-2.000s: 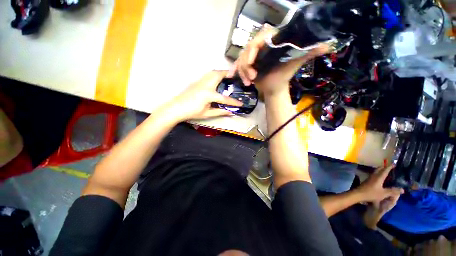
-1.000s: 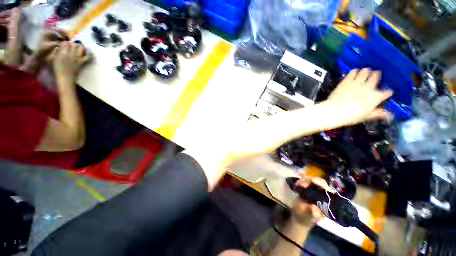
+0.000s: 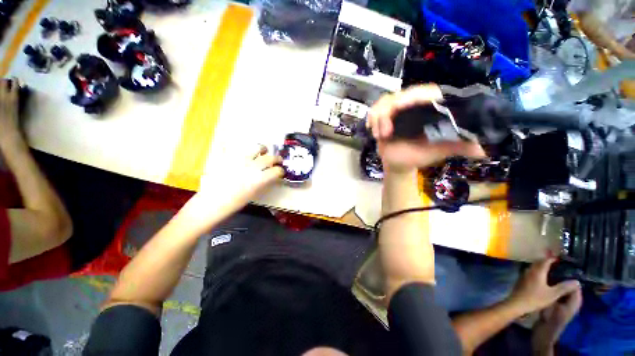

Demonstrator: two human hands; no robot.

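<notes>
My right hand [image 3: 404, 132] is closed around the thick black electric screwdriver [image 3: 452, 119], held above the bench just right of the screw feeder [image 3: 358, 80]. Its cord hangs below past my forearm. My left hand [image 3: 252, 174] is at the left side of a round black unit [image 3: 298, 158] with a white centre and a red bit, its fingertips at the unit's edge. The unit is low over the bench near the front edge. Whether the fingers grip it or only touch it is blurred. The screwdriver tip cannot be made out.
Handled units [image 3: 94, 83] and small black parts [image 3: 59, 54] lie far left. Yellow tape [image 3: 209, 97] crosses the white bench [image 3: 153, 132]. Tangled units, another round unit [image 3: 449, 189] and a blue bin [image 3: 480, 31] are right. Neighbours' hands show at both sides.
My left hand has come back from the blue bins and is now at a round unit before the feeder. My right hand has raised the screwdriver from the bench's front edge to beside the feeder.
</notes>
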